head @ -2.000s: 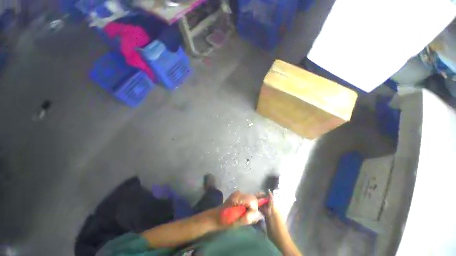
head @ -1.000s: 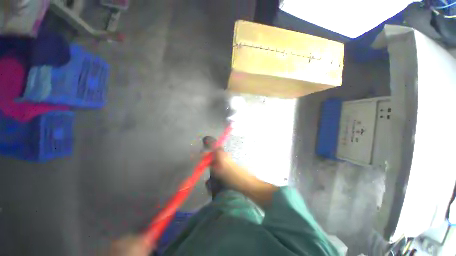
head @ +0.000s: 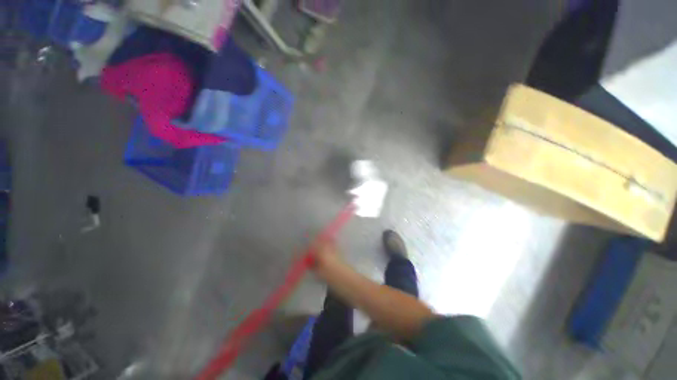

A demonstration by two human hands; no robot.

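Observation:
A long red pole [head: 256,320] runs slanting from the bottom edge up to a small white mop or broom head [head: 369,194] on the grey floor. My right hand [head: 324,256], slightly blurred, is closed around the pole's lower part, its bare forearm reaching across from a green sleeve. My left hand is out of the picture; the pole's upper end is cut off by the bottom edge.
A closed cardboard box [head: 579,159] stands on the right, with a blue base [head: 605,293] below it. Blue crates [head: 200,165] with pink and dark cloth [head: 159,93] are at upper left. A small black and white item [head: 93,211] lies on the floor at left.
The hands were close together on the pole, then spread apart along it. The left hand has left the picture. The view has turned, so crates and box sit further right than one second ago.

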